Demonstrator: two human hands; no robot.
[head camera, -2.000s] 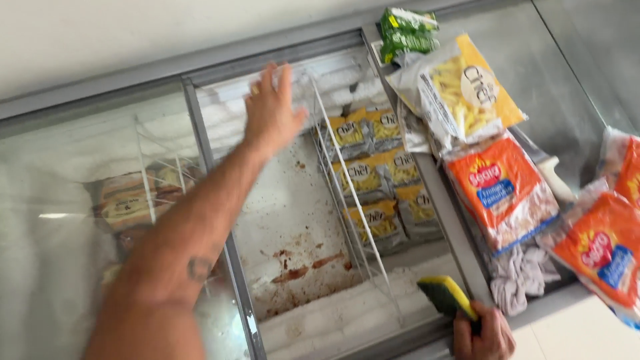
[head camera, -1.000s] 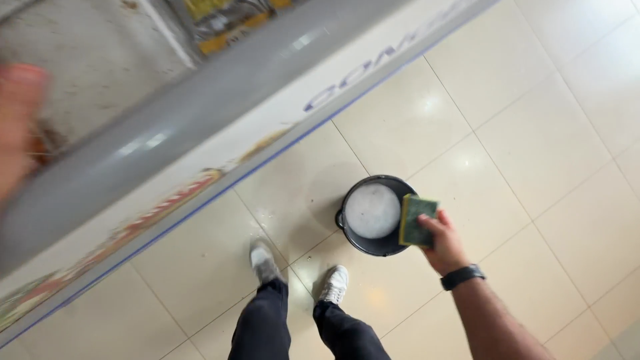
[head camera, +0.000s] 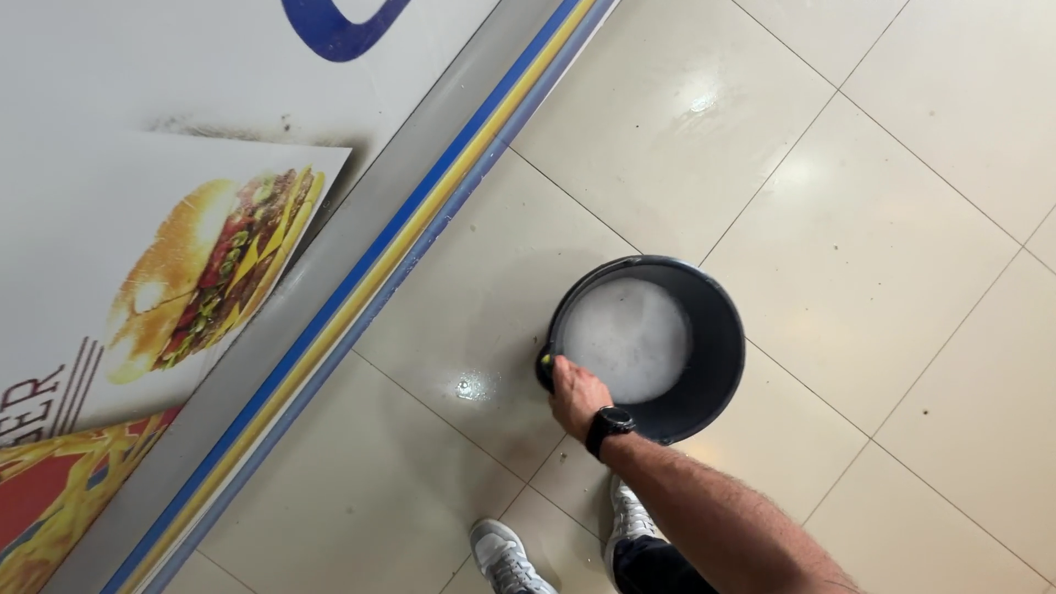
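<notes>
A black bucket (head camera: 718, 355) with whitish, sudsy liquid (head camera: 629, 338) in it stands on the tiled floor. At the bucket's left rim is my right hand (head camera: 577, 394), a dark watch on its wrist. Its fingers are curled at the rim, and a small yellow-green bit of the sponge (head camera: 547, 360) shows at the fingertips; most of it is hidden. Whether the fingers also grip the rim or handle, I cannot tell. My left hand is out of view.
The chest freezer's front panel (head camera: 206, 91), with a burger picture (head camera: 223, 272), fills the left side, edged by a blue and yellow striped trim (head camera: 412, 210). My shoes (head camera: 505, 554) are just below the bucket on the glossy tiles (head camera: 891, 247).
My right hand has moved with the sponge from the bucket's right side to its left rim. My left hand has left the view, which has turned from the freezer's inside to the floor.
</notes>
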